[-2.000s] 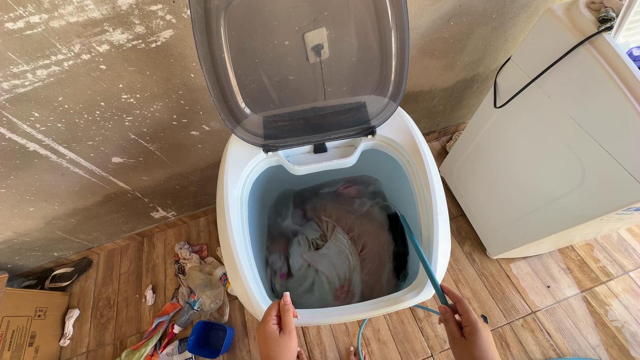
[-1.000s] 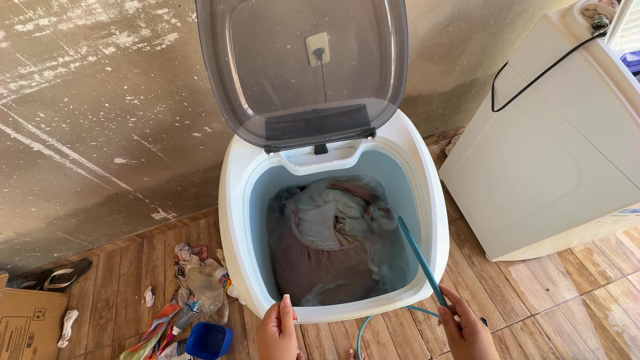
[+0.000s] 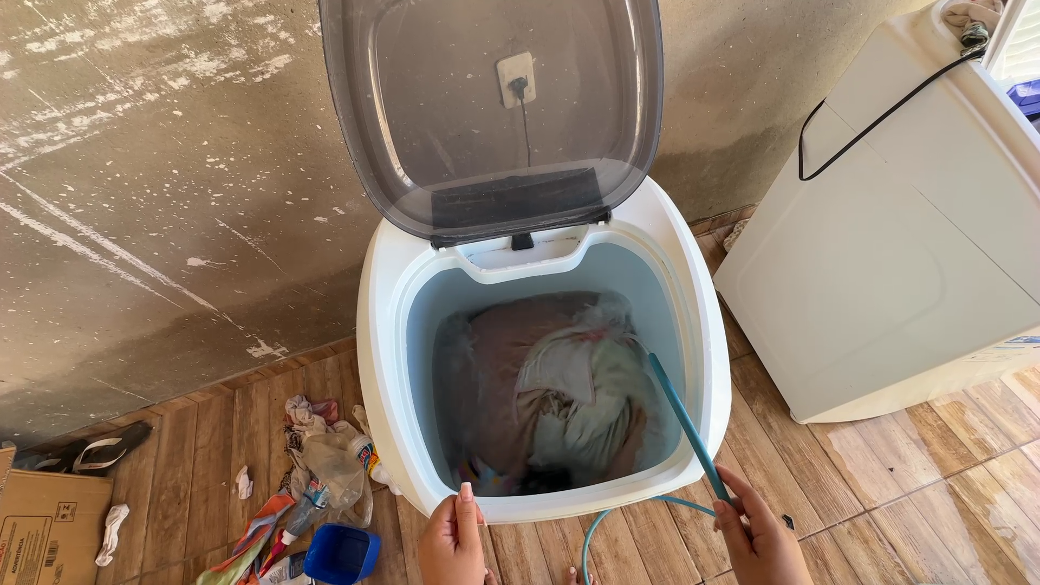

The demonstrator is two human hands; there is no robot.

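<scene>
A white top-loading washing machine [image 3: 380, 382] stands with its smoky see-through lid [image 3: 487, 106] raised. Wet clothes [image 3: 569, 390] lie in cloudy water in its pale blue tub. My left hand [image 3: 452, 536] rests at the front rim, thumb on top and fingers mostly hidden below. In my right hand [image 3: 760, 528] is a teal hose [image 3: 682, 418], held near the front right corner. Its end points into the tub, and a stream of water seems to leave it toward the clothes. The rest of the hose loops down outside the machine.
Right stands another white appliance [image 3: 877, 268] with a black cord. On the wood-look floor at left are a blue plastic container [image 3: 341, 556], bottles, cloths, a cardboard box [image 3: 53, 528], flip-flops [image 3: 101, 451] and a sock [image 3: 111, 534]. A plugged-in outlet [image 3: 517, 80] shows through the lid.
The clothes have turned and shifted in the tub; the light-coloured cloth, at the upper middle a second ago, now lies to the right of centre. Both hands have stayed in place.
</scene>
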